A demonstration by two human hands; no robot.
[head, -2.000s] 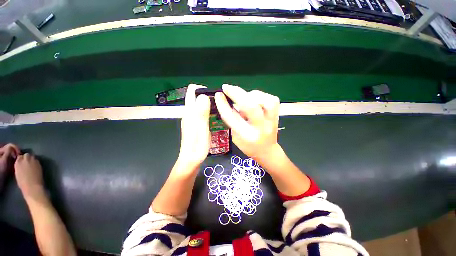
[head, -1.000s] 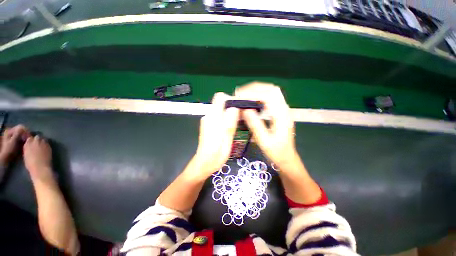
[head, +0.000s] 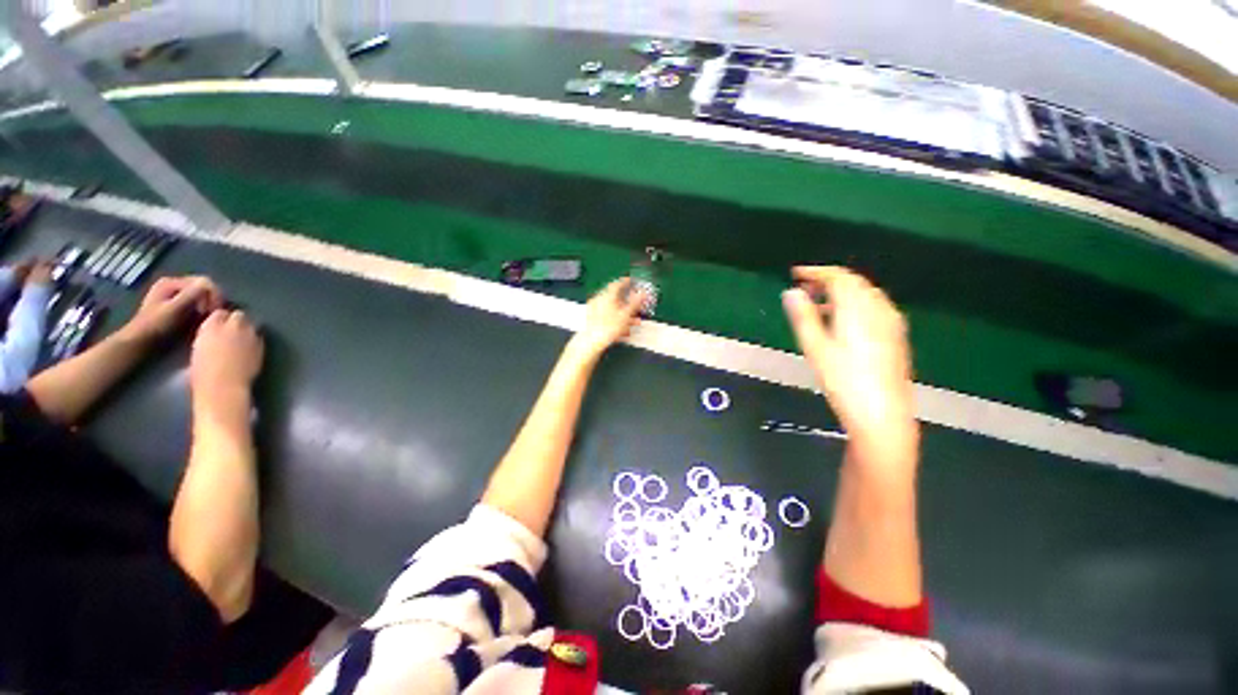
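Observation:
My left hand [head: 614,315] reaches over the pale edge strip, its fingers on the near end of a small handset housing [head: 649,277] at the green belt. The housing is blurred and partly covered by the fingers. My right hand [head: 855,340] is raised to the right, empty, thumb and fingers apart. A loose pile of thin white rings [head: 690,559] lies on the dark mat in front of me. One single ring [head: 716,399] lies farther up. A thin pale stick [head: 804,430] lies left of my right wrist.
On the green belt [head: 435,204], one housing [head: 543,270] lies left of my left hand and another [head: 1090,395] at the right. Another worker's hands [head: 204,319] and arms are at the left, with several dark units beyond. Trays [head: 869,109] stand on the raised shelf.
My hands have parted. The left moved out to the belt with a housing; the right moved right and is empty. The view turned, showing more of the left side.

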